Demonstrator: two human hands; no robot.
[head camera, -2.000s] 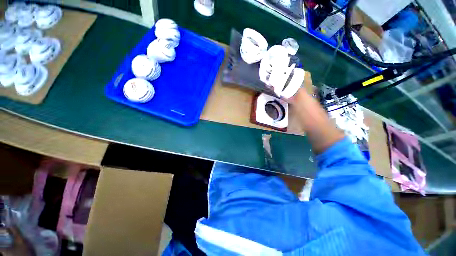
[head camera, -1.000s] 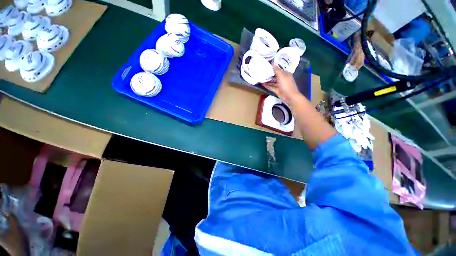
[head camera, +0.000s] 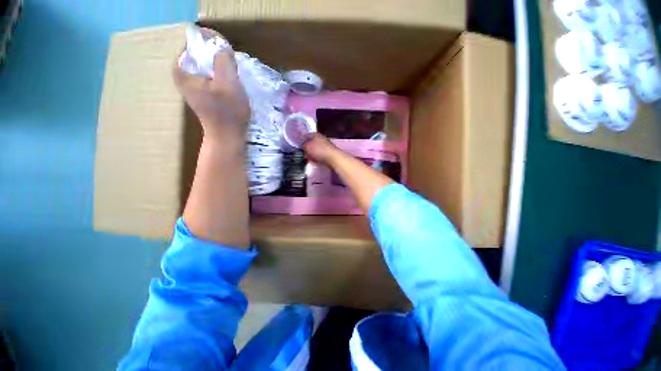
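Note:
A large open carton (head camera: 141, 130) lies below me. My left hand (head camera: 217, 90) grips the bunched end of a clear poly bag (head camera: 264, 109) at the carton's left side; white rings show through the bag. My right hand (head camera: 319, 147) holds a white plastic ring (head camera: 298, 129) by its lower edge over the pink layer pad (head camera: 351, 101). Another white ring (head camera: 304, 82) lies near the bag's right side, at the top of the pad. The pad has dark rectangular windows. The fingertips of my right hand are partly hidden by the ring.
The green bench (head camera: 580, 196) runs along the right. On it are stacked white printed covers (head camera: 578, 101) on a cardboard sheet (head camera: 641, 141) and a blue tray (head camera: 605, 340) holding several white covers. My shoes (head camera: 388, 339) are below the carton, on the floor.
The view has turned from the bench to the carton. My right hand has left the rings near the fixture and is now in the carton. My left hand now shows large, gripping the bag.

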